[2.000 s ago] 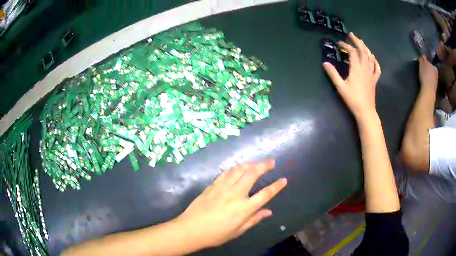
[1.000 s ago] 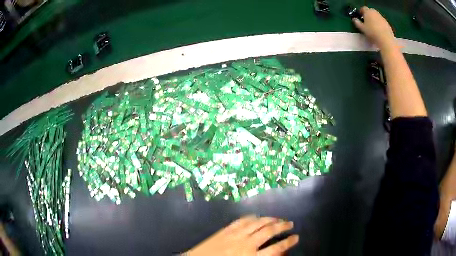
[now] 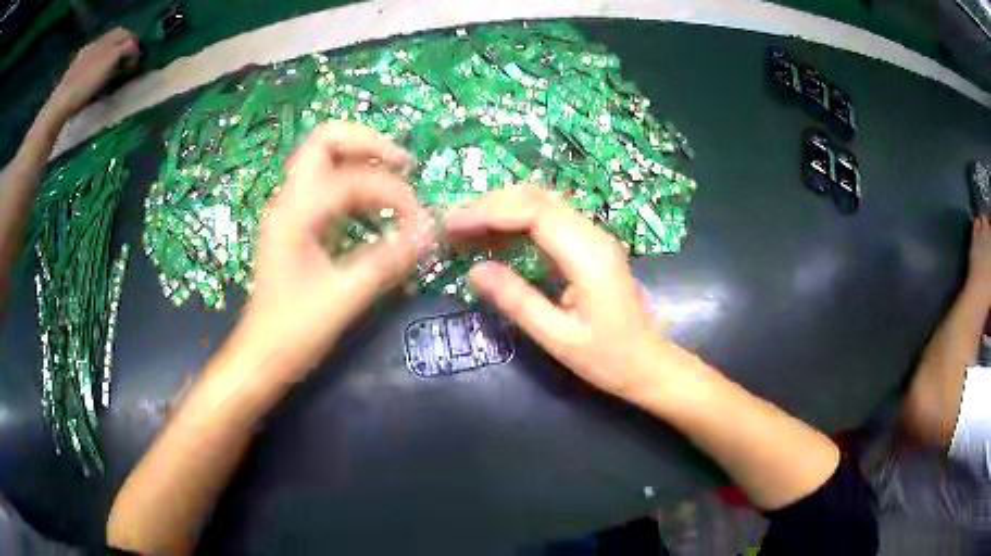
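A black housing (image 3: 460, 343) lies alone on the dark bench in front of the pile, its pale compartments facing up. A large pile of small green circuit boards (image 3: 522, 119) spreads behind it. My left hand (image 3: 337, 217) is over the front of the pile, thumb and fingertips brought together; blur hides whether a board is between them. My right hand (image 3: 576, 293) is beside it, above and right of the housing, thumb and fingers apart, with its fingertips close to my left fingertips. I see nothing clear in it.
Black housings (image 3: 831, 168) lie in a small cluster at the upper right. Long green board strips (image 3: 82, 315) lie left of the pile. Another person's hand (image 3: 98, 65) reaches over the pale edge strip (image 3: 380, 24) towards a housing on the belt. Another person's arm (image 3: 945, 348) is at the right.
My right hand has come back from the belt to the pile front. My left hand has risen to meet it. A housing now lies before the pile. Another person's arm has entered at left.
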